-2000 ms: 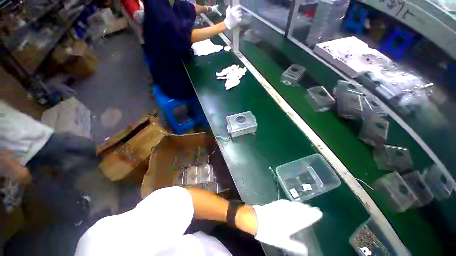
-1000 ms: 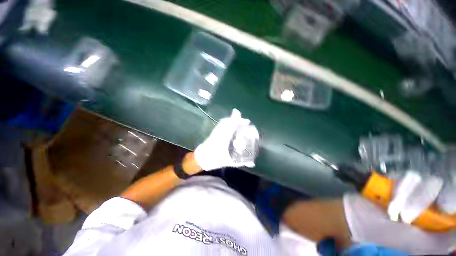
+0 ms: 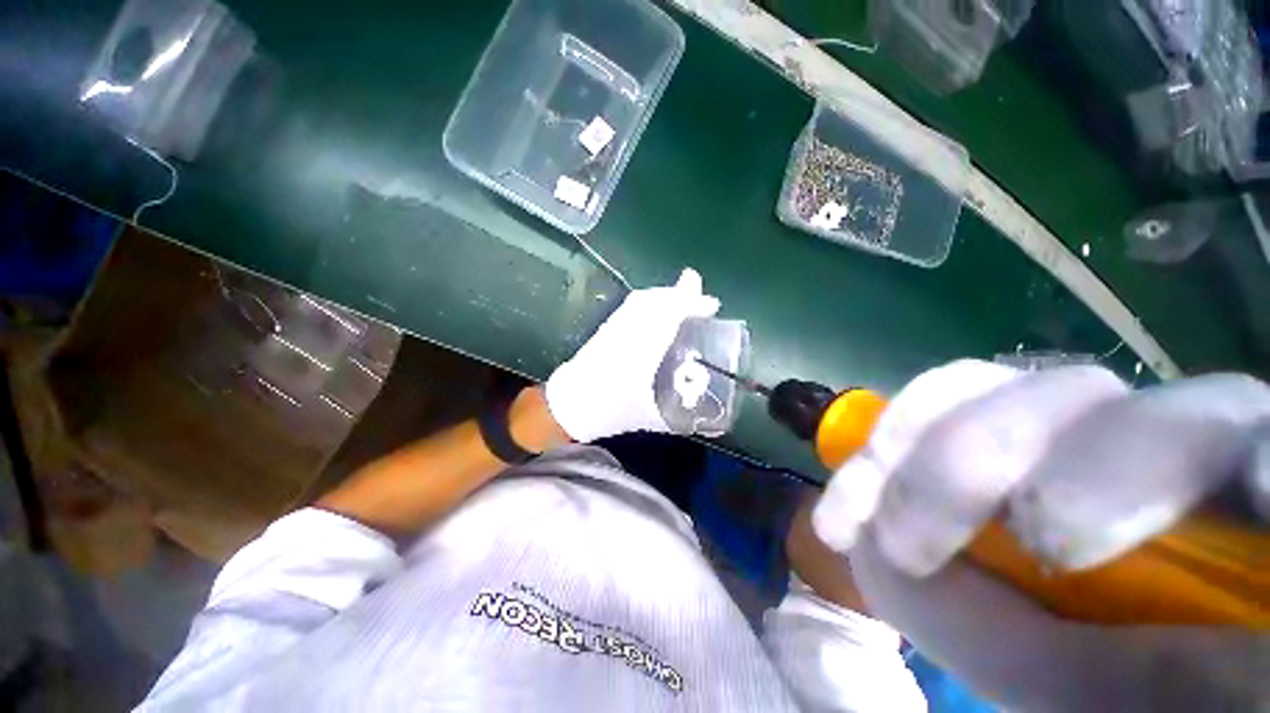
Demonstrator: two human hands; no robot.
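Observation:
My left hand [image 3: 620, 365], in a white glove, holds a clear plastic housing [image 3: 722, 343] at the bench's near edge. A white fitting [image 3: 690, 379] and a thin white wire show on the housing. My right hand [image 3: 1024, 474], gloved and large in view, is closed around the orange-yellow electric screwdriver [image 3: 848, 422]. Its thin bit [image 3: 735, 376] points left, with its tip at or just above the white fitting; contact cannot be told. The far end of the screwdriver is cut off by the right edge.
A parts tray [image 3: 481, 153] with white pieces stands beyond my left hand. A screw tray [image 3: 919, 240] stands near the pale rail [image 3: 1038, 240]. Another clear housing [image 3: 174, 77] is at upper left. More housings lie on the belt. A carton [image 3: 181, 418] is below left.
The screwdriver and my right hand have moved in from the right, bringing the bit to the housing. My left hand still holds the housing, whose fitting now shows clearly.

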